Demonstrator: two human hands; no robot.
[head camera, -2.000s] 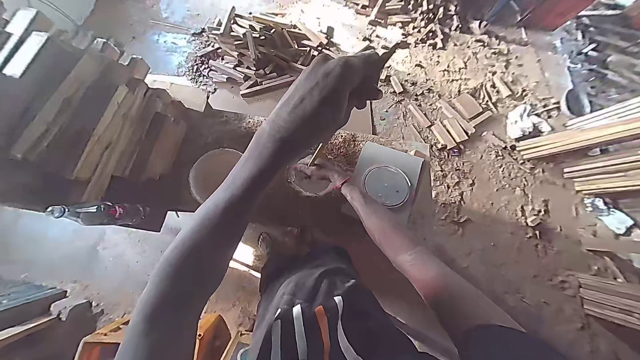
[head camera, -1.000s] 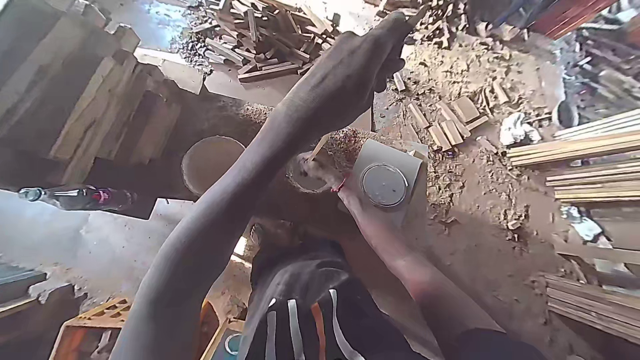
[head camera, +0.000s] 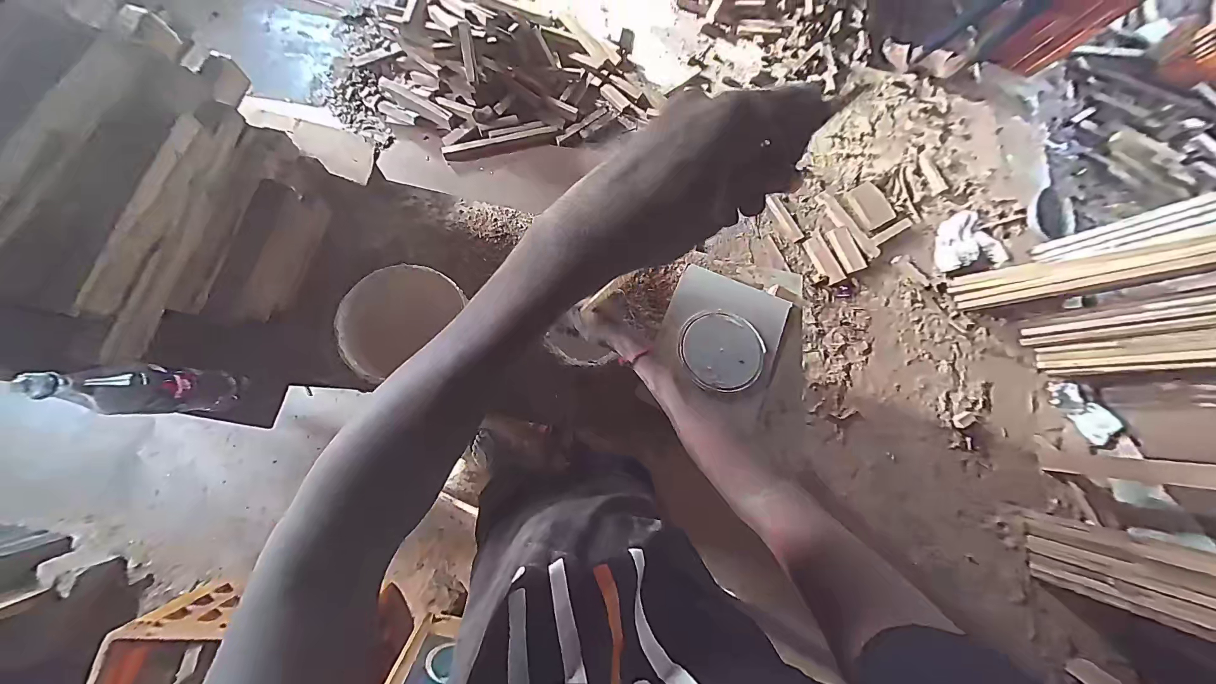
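Note:
My left hand (head camera: 750, 157) is raised high on an arm that crosses the view from the lower left. Its fingers are closed, and a thin dark thing (head camera: 844, 99) sticks out past them; its kind is unclear. Below it my right hand (head camera: 597, 326), a red band at the wrist, holds a short light wooden piece (head camera: 604, 294) over a round rim (head camera: 573, 353), partly hidden by the hand. To its right a round dusty disc (head camera: 721, 351) lies on a flat square board (head camera: 693, 290). A larger round dusty surface (head camera: 394, 318) is left of my left forearm.
Stacked wood blocks (head camera: 161, 209) stand at the left, with a plastic bottle (head camera: 142, 390) below them. Wood offcuts (head camera: 513, 85) are heaped at the top. Long wooden strips (head camera: 1102, 261) lie at the right, an orange plastic crate (head camera: 180, 613) at the bottom left. Shavings cover the ground.
My left hand has moved to the right, still raised with its fingers closed. My right hand stays at the round rim with the wooden piece. The view has shifted slightly.

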